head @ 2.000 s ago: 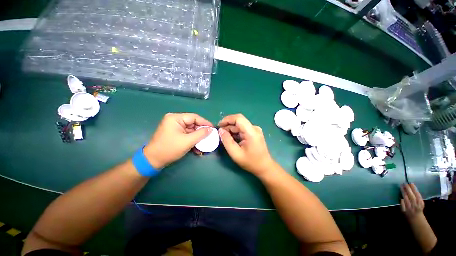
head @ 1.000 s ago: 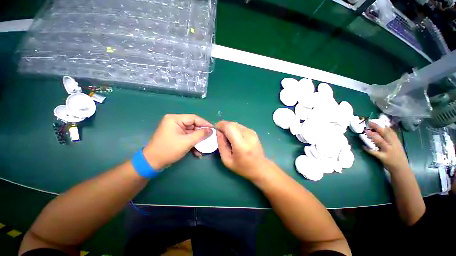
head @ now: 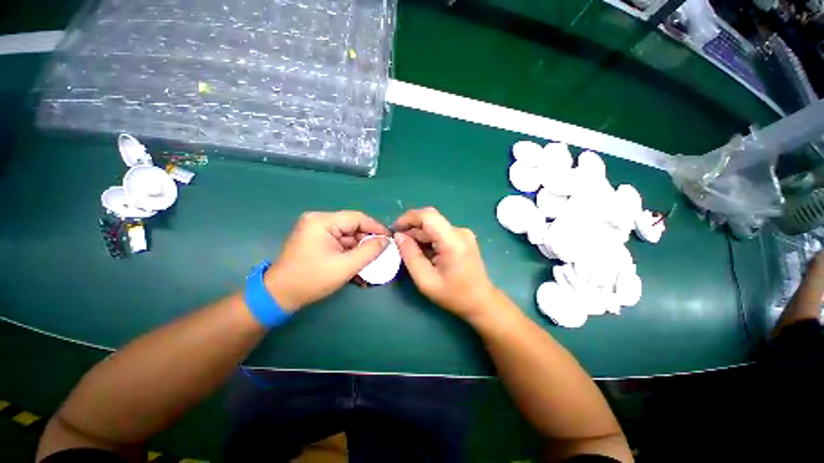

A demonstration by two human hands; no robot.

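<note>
A round white piece [head: 380, 264] is held in front of me between both hands, with its flat face towards me. My left hand [head: 327, 251], with a blue wrist strap, grips its upper left edge between thumb and fingers. My right hand [head: 443, 258] has thumb and index finger pinched at its upper right edge. Whether the right fingers hold a small part of their own is too small to tell. Something dark shows under the disc's lower left edge; the rest of its underside is hidden.
Clear blister trays [head: 226, 81] lie at the upper left. Wired white housings [head: 149, 188] sit below them. A large pile of white covers [head: 583, 235] lies at right, with one wired housing [head: 650, 226] beside it. A clear bag [head: 728, 185] and another person's arm [head: 803, 294] are far right.
The other person's hand reached to the wired housings at far right and withdrew; most of that cluster is gone. My hands stay in place with small finger shifts, and more of the white disc shows.
</note>
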